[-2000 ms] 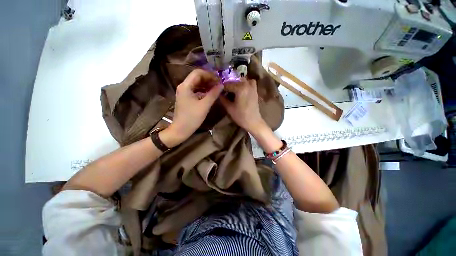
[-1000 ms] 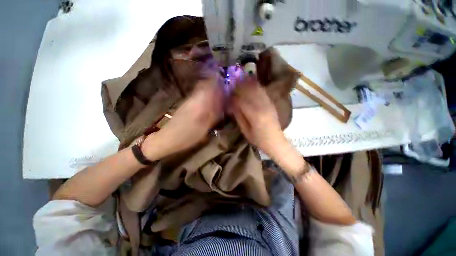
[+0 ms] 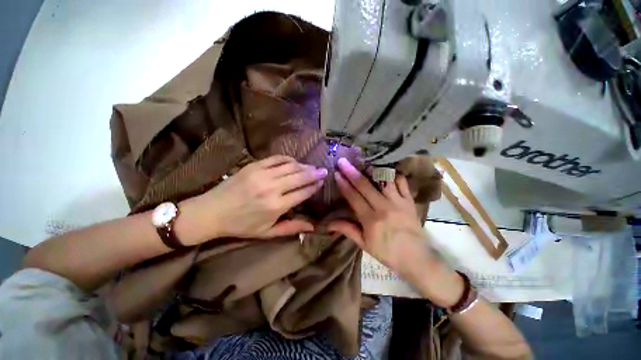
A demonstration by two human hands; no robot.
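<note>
A large brown ribbed garment piece (image 3: 204, 155) lies bunched on the white table and hangs down over the lap. Part of it lies under the needle area (image 3: 333, 149), lit violet, at the foot of the white sewing machine head (image 3: 400, 77). My left hand (image 3: 270, 197) rests on the fabric, fingers extended flat, fingertips just left of and below the needle. My right hand (image 3: 376, 211) presses on the fabric right of it, fingers spread and fingertips near the needle. The fabric edge at the needle is hard to make out.
A tan slotted template strip (image 3: 472, 209) lies right of the needle. White labels (image 3: 528, 246) and a crumpled clear plastic bag (image 3: 604, 278) are at the table's right end. The white table (image 3: 63, 105) has printed markings along its front edge. The machine arm stands above and right.
The view has moved closer and tilted. Both hands have gone from pinching together at the needle to lying flatter on the fabric, either side of it.
</note>
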